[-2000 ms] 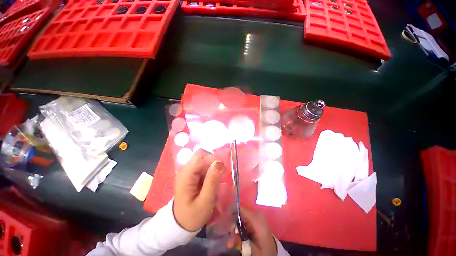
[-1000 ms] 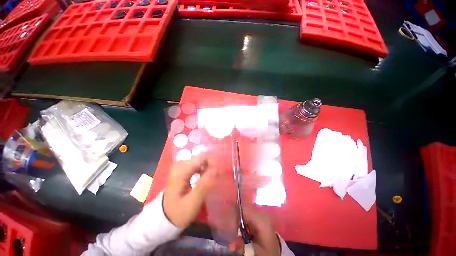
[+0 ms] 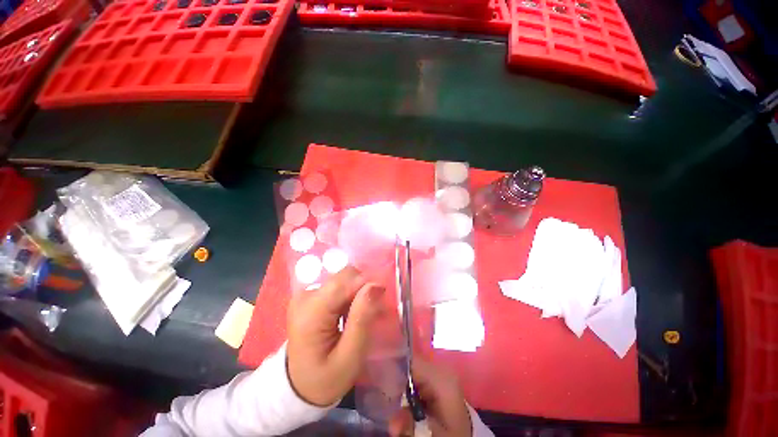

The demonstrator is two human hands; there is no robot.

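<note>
My left hand (image 3: 331,337) pinches a clear, glossy film sheet (image 3: 431,226) between thumb and fingers, left of the scissors. The sheet glares white over the mat's middle. My right hand (image 3: 437,399) holds the scissors (image 3: 405,316) at the bottom centre, blades pointing away from me, slightly parted at the tips against the film. A disc strip (image 3: 457,225) lies upright right of the blades. More film with pale round discs (image 3: 298,213) lies on the mat's left side. Glare hides the exact cut line, and the lower sheet edge is hard to see.
The red mat (image 3: 546,367) bears a clear bottle (image 3: 512,201) and crumpled white papers (image 3: 567,277) at right. Plastic bags (image 3: 128,235) and a yellow note (image 3: 234,323) lie left. Red trays (image 3: 166,64) stand at the back left, back right (image 3: 580,43) and right edge (image 3: 751,324).
The film sheet has shifted and its glare has changed shape. My left hand moved left and down, then back right to the film beside the blades. My right hand stays with the scissors.
</note>
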